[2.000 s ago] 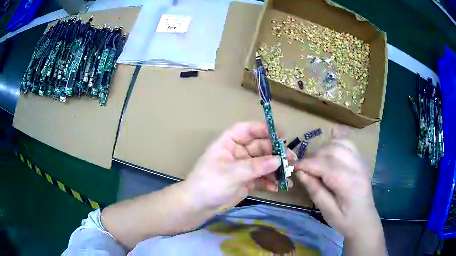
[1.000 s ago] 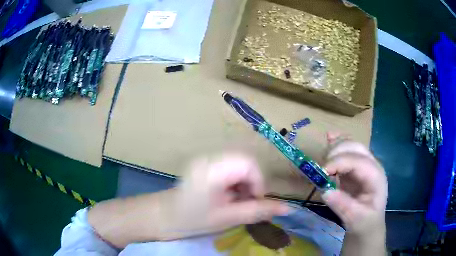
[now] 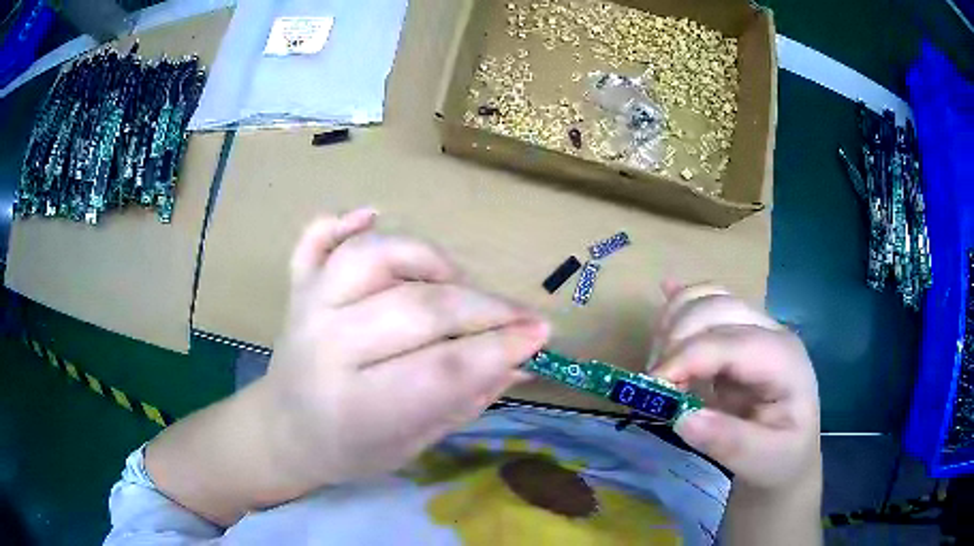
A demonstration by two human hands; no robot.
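Note:
A narrow green circuit board (image 3: 577, 371) is held between both hands, low in front of me. Its small digital display (image 3: 644, 399) faces up and glows blue-white, with digits that look like 019. My right hand (image 3: 737, 384) pinches the display end between thumb and fingers. My left hand (image 3: 401, 341) closes over the other end and hides it. Three loose display modules lie on the cardboard beyond the board: a black one (image 3: 562, 274) and two with pale dotted faces, one upper (image 3: 609, 245) and one lower (image 3: 586, 284).
An open carton (image 3: 598, 179) with gold bits and a clear plastic bag (image 3: 639, 119) stands at the back. A board stack (image 3: 107, 139) and labelled bag (image 3: 288, 80) lie left. Another black piece (image 3: 331, 138) lies below the bag. Boards (image 3: 895, 203) and a blue bin (image 3: 940, 267) are right.
The board passed from my left hand to my right hand and turned display side up. My left hand has moved onto its far end. The display, dark before, is lit.

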